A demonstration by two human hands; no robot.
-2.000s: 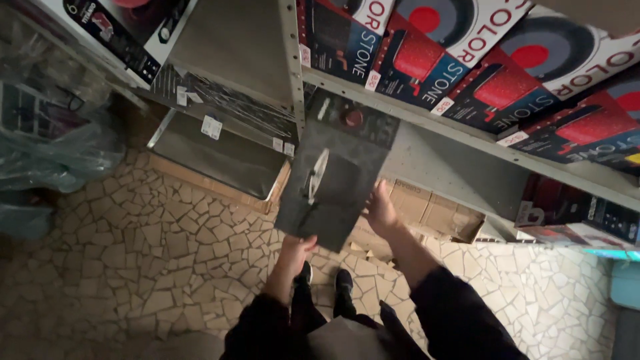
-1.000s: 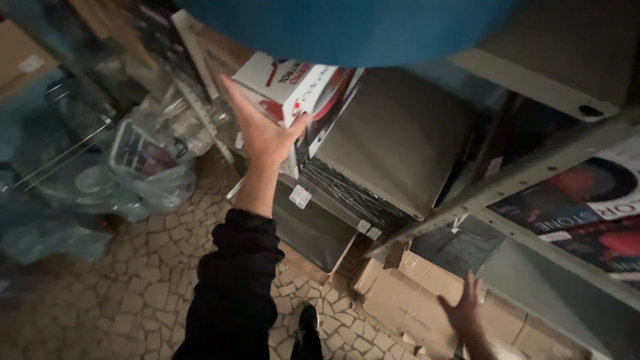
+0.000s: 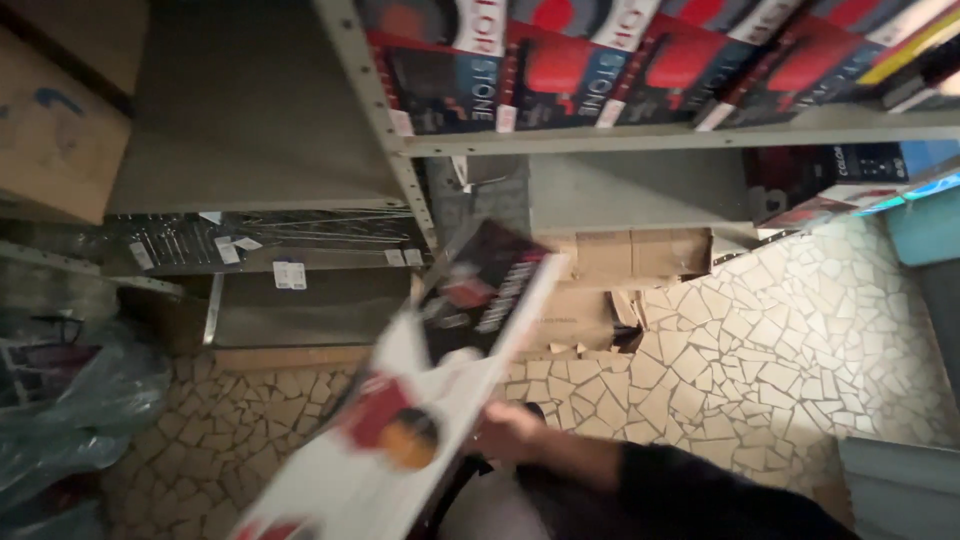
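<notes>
A long white and dark printed cardboard box (image 3: 450,375) slants across the lower middle of the head view, blurred by motion. My right hand (image 3: 510,433) grips its right edge, with a black sleeve behind it. My left hand cannot be seen. Beyond the box's far end, a dark flat box (image 3: 480,195) lies on the shelf below a row of red and blue printed boxes (image 3: 559,71).
A metal shelf upright (image 3: 375,97) stands between two bays. Wire goods with tags (image 3: 315,236) lie at left above a low shelf (image 3: 300,307). Torn cardboard (image 3: 577,319) rests on the stone-patterned floor (image 3: 712,360). Plastic-wrapped goods (image 3: 90,405) sit far left, a brown carton (image 3: 60,120) upper left.
One second ago my left hand was at a white box on the left shelf and my right hand was open. Now my right hand holds a white and dark box. The view has swung.
</notes>
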